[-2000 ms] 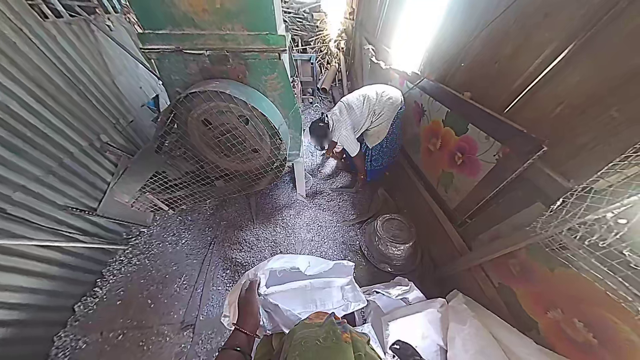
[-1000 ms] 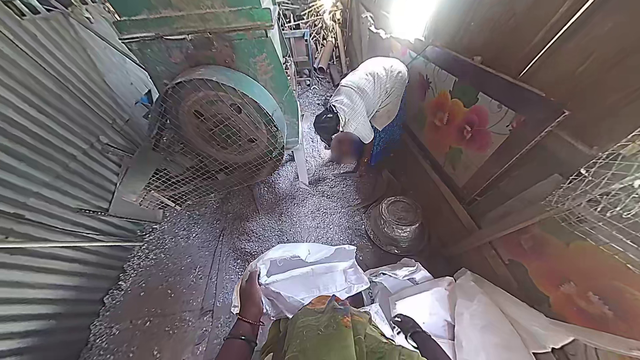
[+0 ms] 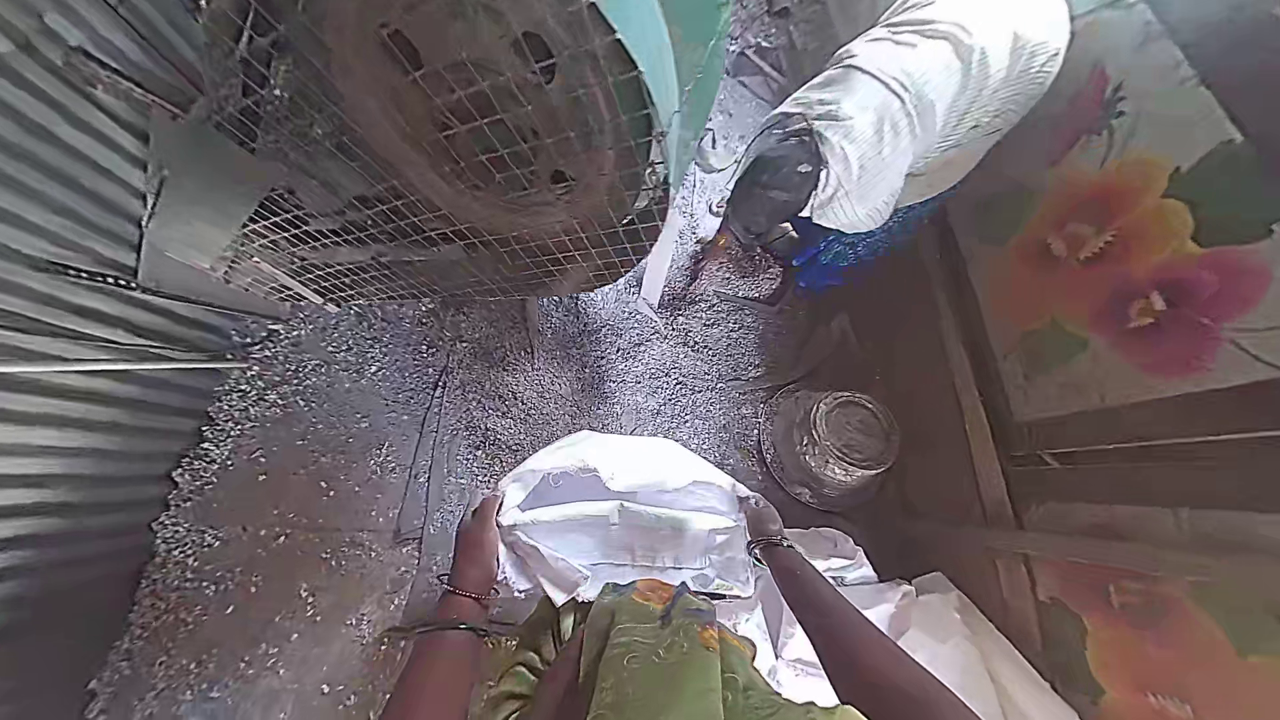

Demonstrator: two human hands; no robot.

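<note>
A white woven sack (image 3: 620, 540) is spread between my two hands, its mouth held partly apart. My left hand (image 3: 477, 545) grips its left edge, and my right hand (image 3: 762, 522) grips its right edge. Bangles circle both wrists. More white sacks (image 3: 900, 630) lie to the right, under my right forearm. Beyond the sack, a layer of grey granular material (image 3: 660, 370) covers the floor. A metal basin (image 3: 850, 435), which looks upturned, rests on the floor ahead and to the right of my right hand.
Another person (image 3: 900, 120) bends low over the grey material ahead. At upper left stands a green machine whose large wheel is behind a wire mesh guard (image 3: 480, 150). A corrugated metal wall (image 3: 90, 400) runs along the left, and flower-painted panels (image 3: 1130, 260) line the right.
My right hand has moved from the sacks on the right to the right edge of the held sack, which is now stretched between both hands. The view has moved closer to the floor.
</note>
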